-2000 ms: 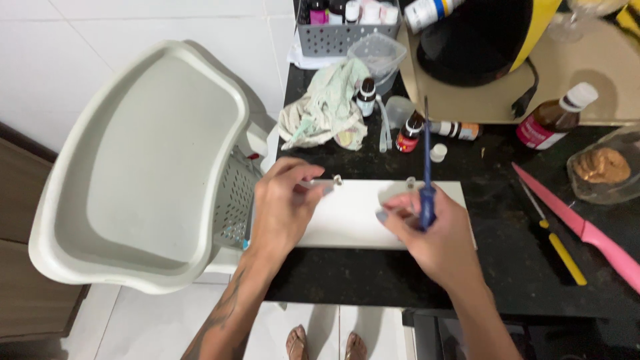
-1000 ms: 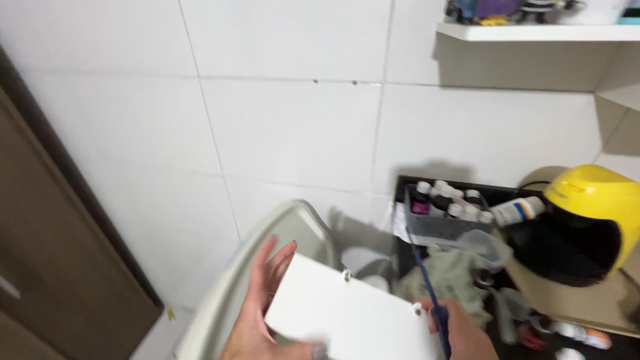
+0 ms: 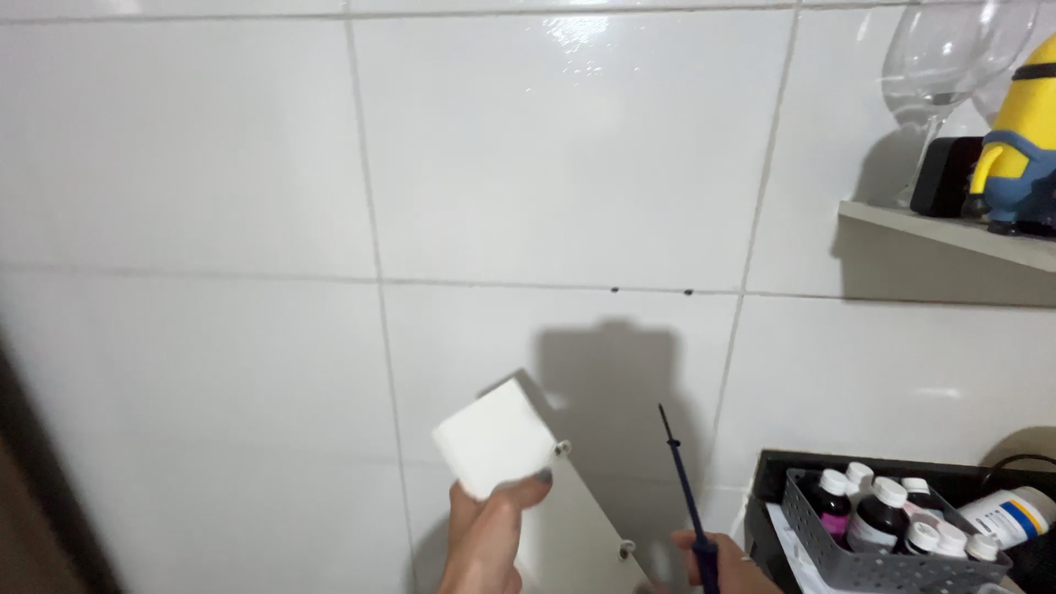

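My left hand [image 3: 495,532] grips a white L-shaped panel, perhaps a small shelf [image 3: 569,528], by its squarish end face. Two small metal hanging brackets [image 3: 563,449] sit along the panel's edge, one near my thumb and one lower right. To the right, my right hand [image 3: 722,561] holds a screwdriver [image 3: 689,495] by its dark blue handle, with the thin shaft pointing up. A small dark piece sits partway along the shaft. Above the panel, the white tiled wall [image 3: 569,165] has two dark holes [image 3: 652,290] at a grout line.
A white wall shelf [image 3: 949,235] at the upper right carries a wine glass [image 3: 936,82], a black box and a yellow-and-blue figurine [image 3: 1015,157]. Lower right, a grey perforated basket [image 3: 899,569] of bottles stands on the black counter [image 3: 767,487], beside a white bottle [image 3: 1011,516] lying down.
The white panel lay on the counter two seconds ago; it was lifted and is now held tilted before the wall. The view has swung up to the wall. The screwdriver has stayed in my right hand.
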